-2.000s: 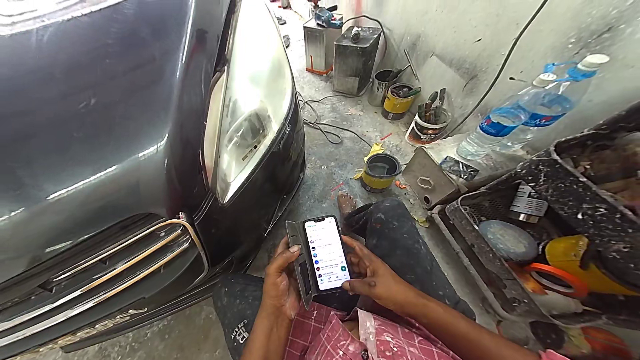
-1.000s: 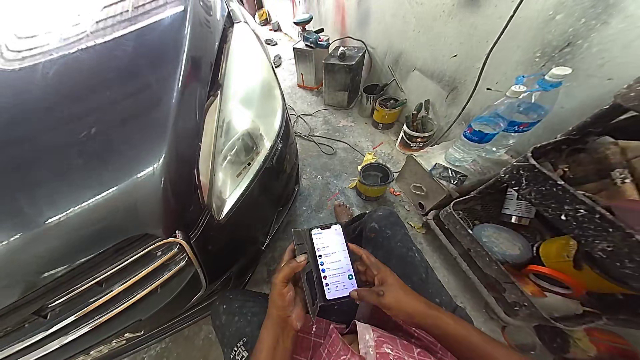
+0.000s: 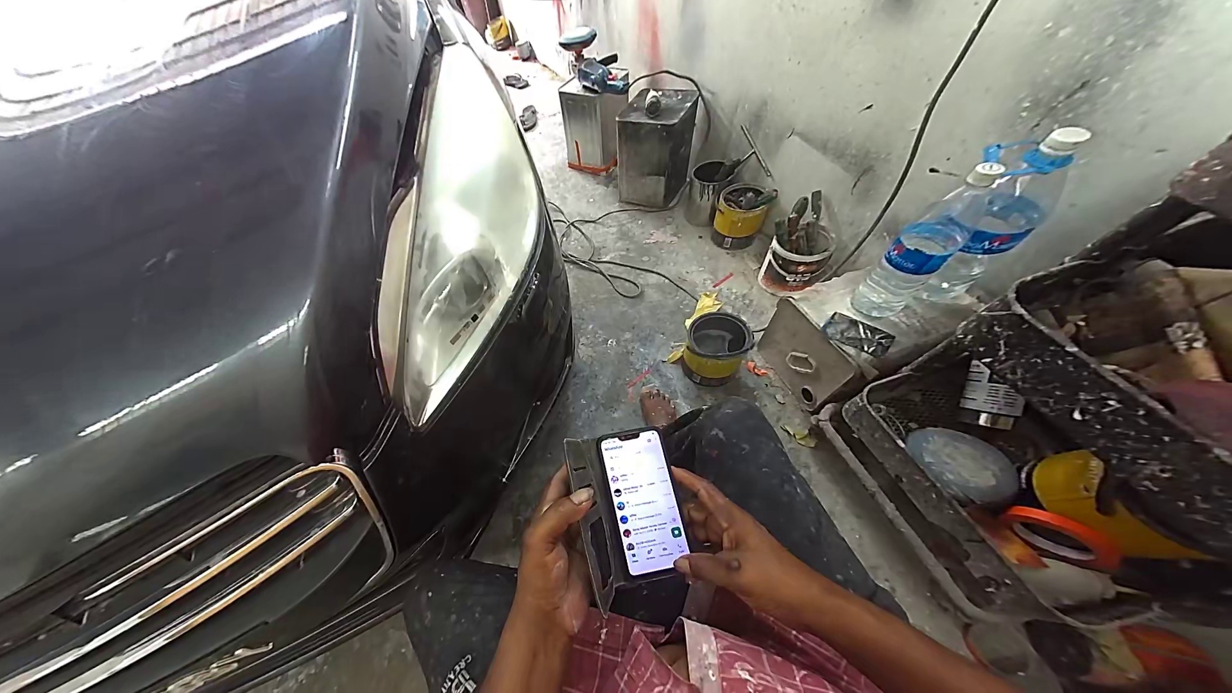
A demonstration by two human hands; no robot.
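A smartphone (image 3: 643,505) with a lit screen, in an opened dark flip case (image 3: 589,510), is held upright above my lap. My left hand (image 3: 558,549) grips the case's cover, its thumb on the front near the left edge. My right hand (image 3: 727,544) holds the phone's right side, with its thumb at the lower right corner of the screen. The fingers behind the phone and case are partly hidden.
A dark car's headlight (image 3: 472,260) and grille (image 3: 221,577) stand at the left. Ahead are a yellow-banded tub (image 3: 715,361), a bucket of tools (image 3: 797,265), metal cans (image 3: 657,149) and a cable (image 3: 616,265). At the right stand water bottles (image 3: 924,250) and paint-spattered crates (image 3: 972,577).
The list on the phone's screen looks different from that in the earlier frames. Both hands keep hold of the phone and its case.
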